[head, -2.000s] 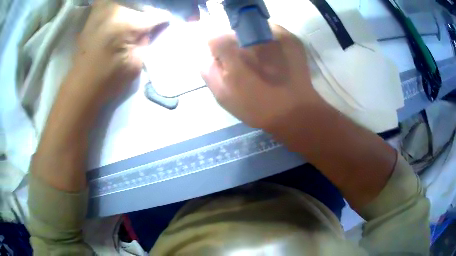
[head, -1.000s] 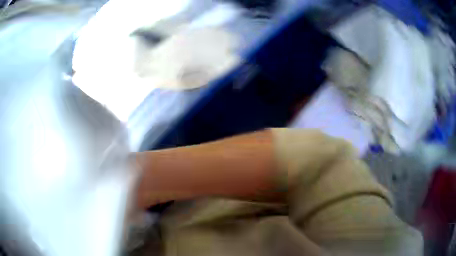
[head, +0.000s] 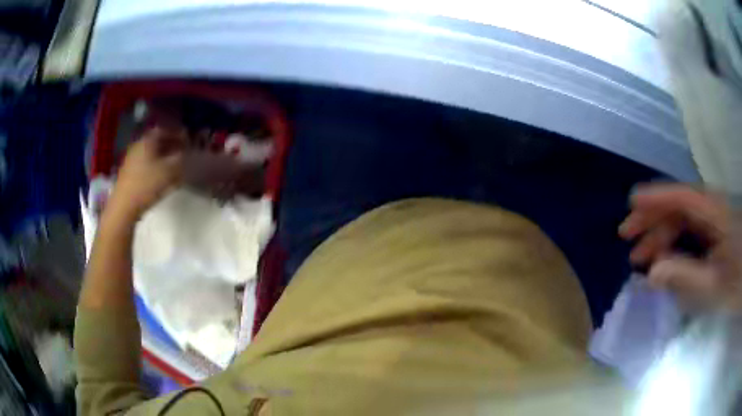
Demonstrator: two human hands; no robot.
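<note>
My left hand (head: 153, 166) is blurred, low at the left, over the upper part of a red-rimmed container (head: 281, 154). Its fingertips are lost against dark and reddish contents, so any hold is unclear. Crumpled white cloth (head: 199, 244) lies in the container just below and right of the hand. My right hand (head: 679, 240) is at the right edge, partly cut off and blurred. Its fingers are bent and apart from the thumb, with nothing seen between them. A pale lilac-white cloth (head: 639, 325) hangs just below it.
The grey table edge (head: 390, 69) crosses the top, with the bright white work surface (head: 504, 24) beyond. Pale cloth (head: 708, 106) hangs at the upper right. My lap, under khaki clothing, fills the lower middle. Dark blue lies between lap and table. The sewing machine is out of view.
The view has swung down from the machine bed to lap and container. My left hand has left the bright cloth and is over the container; my right hand has moved to the right edge.
</note>
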